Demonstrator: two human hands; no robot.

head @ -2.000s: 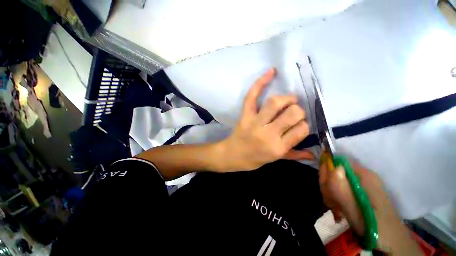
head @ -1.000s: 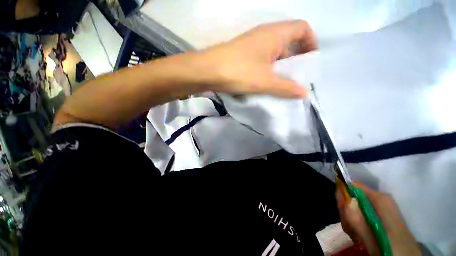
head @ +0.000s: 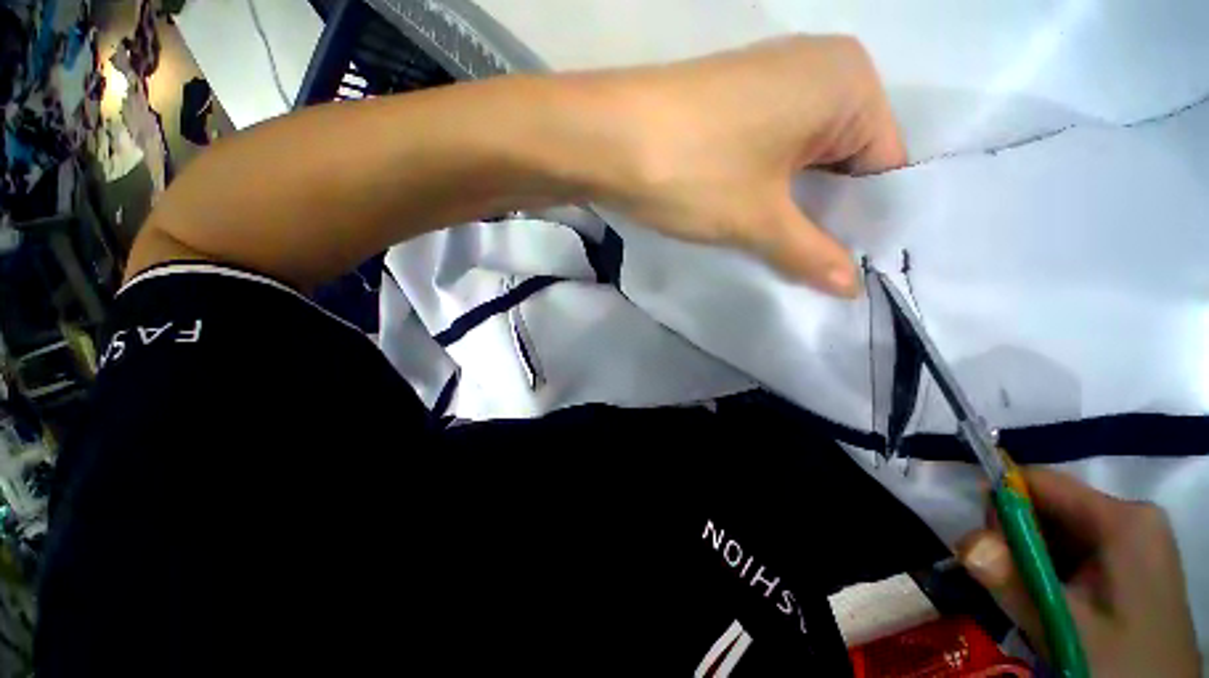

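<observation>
A white garment panel [head: 1061, 291] lies on the table, crossed by a navy band [head: 1114, 436]. A narrow slit [head: 907, 378] is spread open between two thin stitch lines and shows dark inside; it meets the band. My right hand [head: 1107, 563] holds scissors [head: 1037, 570] with a green and an orange-yellow handle; the blade tip lies at the slit's upper end. My left hand [head: 762, 152] is on the panel's upper part, its fingers curled at the panel edge and the thumb by the stitch lines. Whether it pinches the fabric is partly hidden.
A crumpled white-navy piece [head: 537, 325] with a slit lies left of the panel. A dark slotted basket [head: 347, 66] is below the table edge [head: 458, 33]. A red basket [head: 935, 652] is at the lower right. Scraps lie on the floor at upper left.
My left hand has gone from lying flat beside the stitch lines to the panel's upper edge. The slit now shows spread open. The scissors have shifted right and down, and the panel has shifted too.
</observation>
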